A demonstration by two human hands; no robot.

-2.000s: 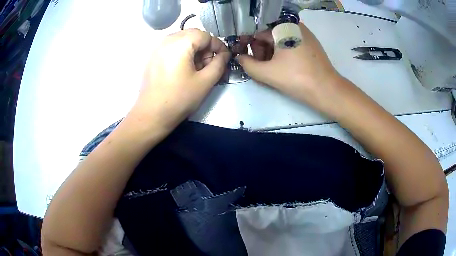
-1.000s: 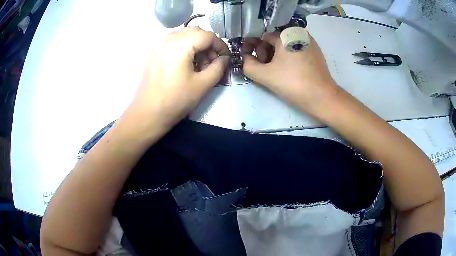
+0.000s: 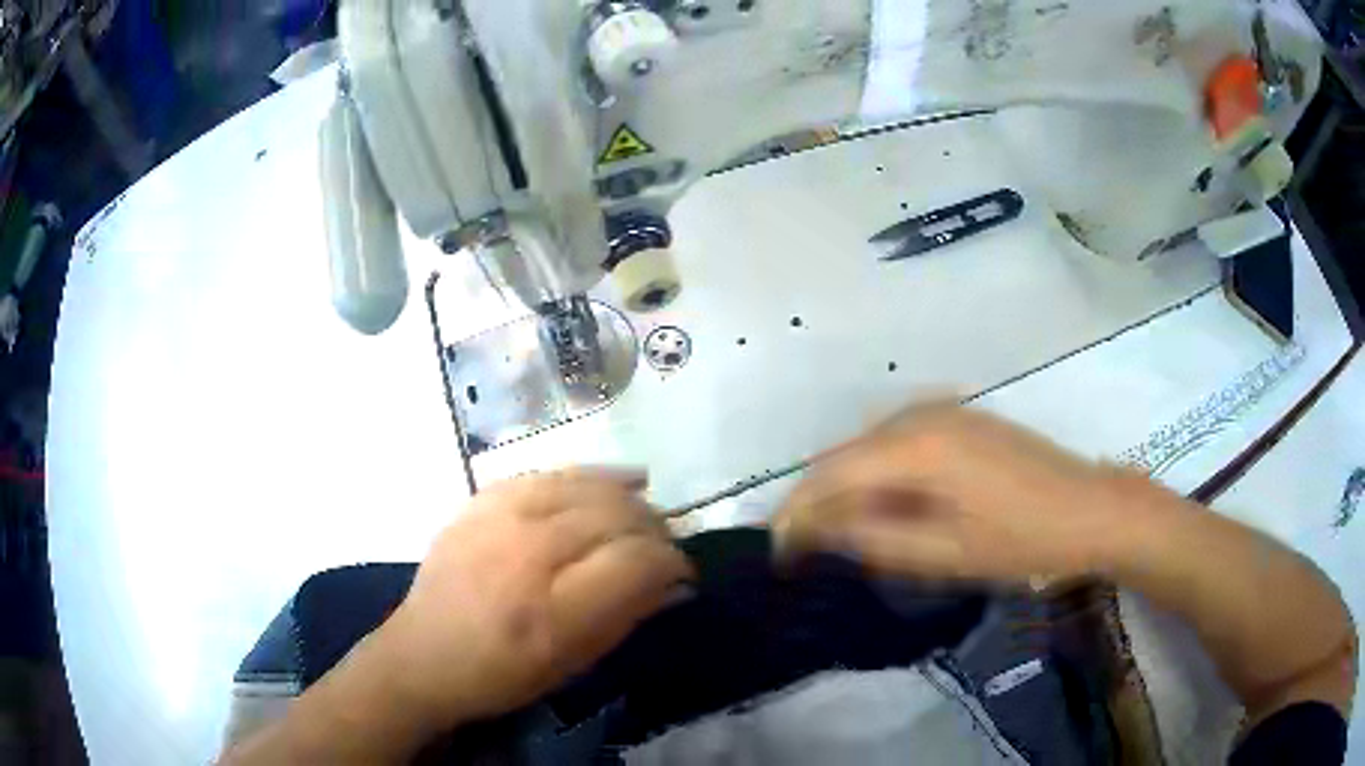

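The dark denim garment (image 3: pixel 719 644) lies across the front of the table, with white pocketing (image 3: pixel 838 726) showing below its near-black panel. My left hand (image 3: pixel 524 591) is on the panel's upper edge with its fingers curled over the cloth. My right hand (image 3: pixel 928 501) is blurred, at the same edge further right, its fingertips at the dark cloth. Some cloth under the hands is hidden. The needle and presser foot (image 3: pixel 573 341) stand over the shiny needle plate (image 3: pixel 517 382), beyond both hands, with no cloth under them.
The cream machine head (image 3: pixel 449 135) and a pale grey rounded bar (image 3: pixel 359 225) stand at the back left. Black thread snips (image 3: pixel 951 223) lie on the bed. A cream knob (image 3: pixel 647 279) sits low on the head. Ruler markings (image 3: pixel 1220 404) run along the table at right.
Both hands have left the needle area and come back to the garment's upper edge. The view has shifted, showing more of the machine. The panel is now bunched between the hands.
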